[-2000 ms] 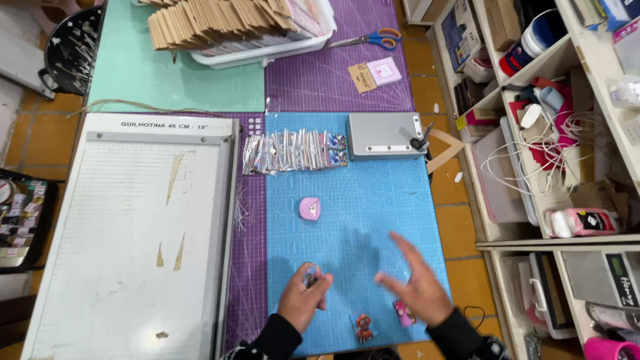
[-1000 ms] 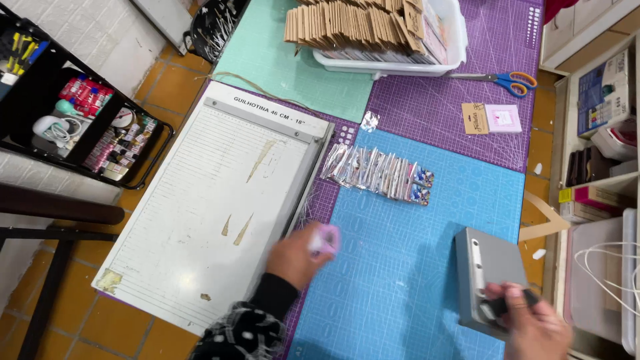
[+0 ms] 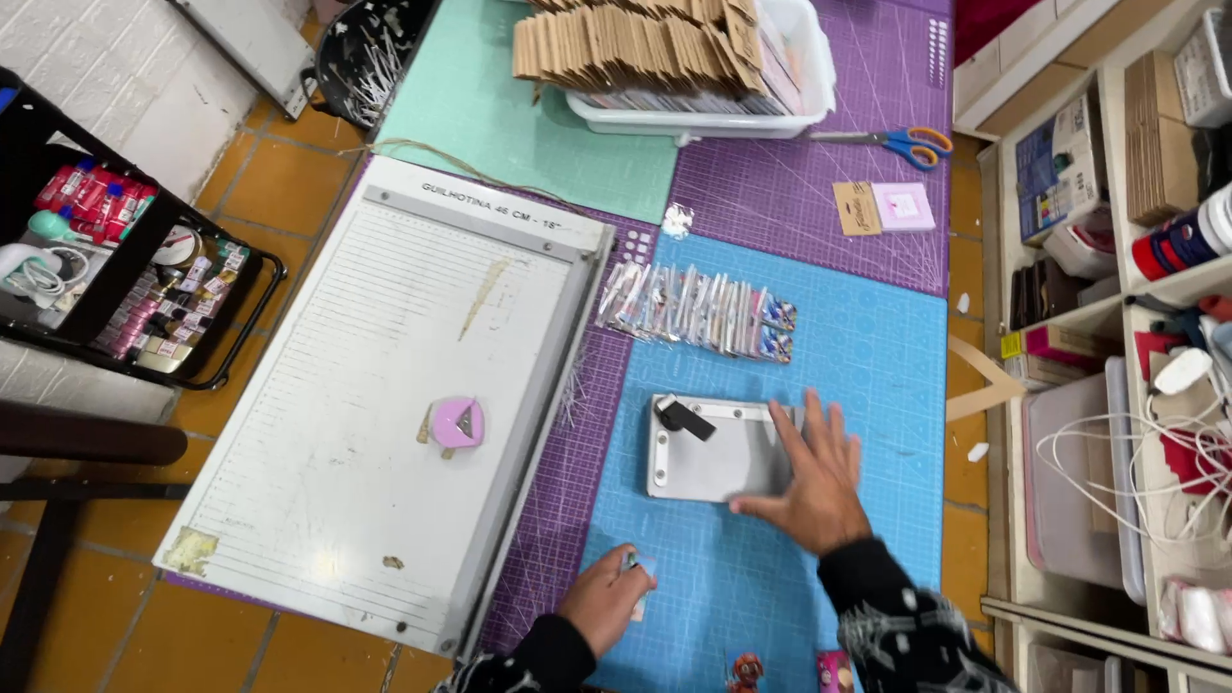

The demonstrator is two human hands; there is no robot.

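My left hand point(image 3: 604, 599) is closed on a small printed piece near the blue mat's lower left. Fingers spread, my right hand point(image 3: 810, 481) touches the right end of a grey metal box-shaped tool point(image 3: 727, 457) with a black lever. Behind that tool lies a row of thin clear-wrapped packets point(image 3: 698, 313) on the blue cutting mat point(image 3: 866, 375). A pink punch point(image 3: 457, 423) rests on the white guillotine paper cutter point(image 3: 356, 385). Two small printed figures, a reddish-brown one point(image 3: 746, 672) and a pink one point(image 3: 834, 671), lie at the bottom edge, partly cut off.
A white plastic bin point(image 3: 818, 72) of kraft cards stands at the back, with blue-and-orange scissors point(image 3: 914, 146) and a kraft card point(image 3: 857, 209) near it. Shelves point(image 3: 1059, 385) line the right side. A black cart point(image 3: 106, 308) stands at the left, with a black waste basket point(image 3: 337, 58) behind.
The pink punch has gone from the blue mat onto the guillotine. The grey tool, behind and to the right before, now lies nearer the mat's middle, turned round. My right hand has let go of its lever.
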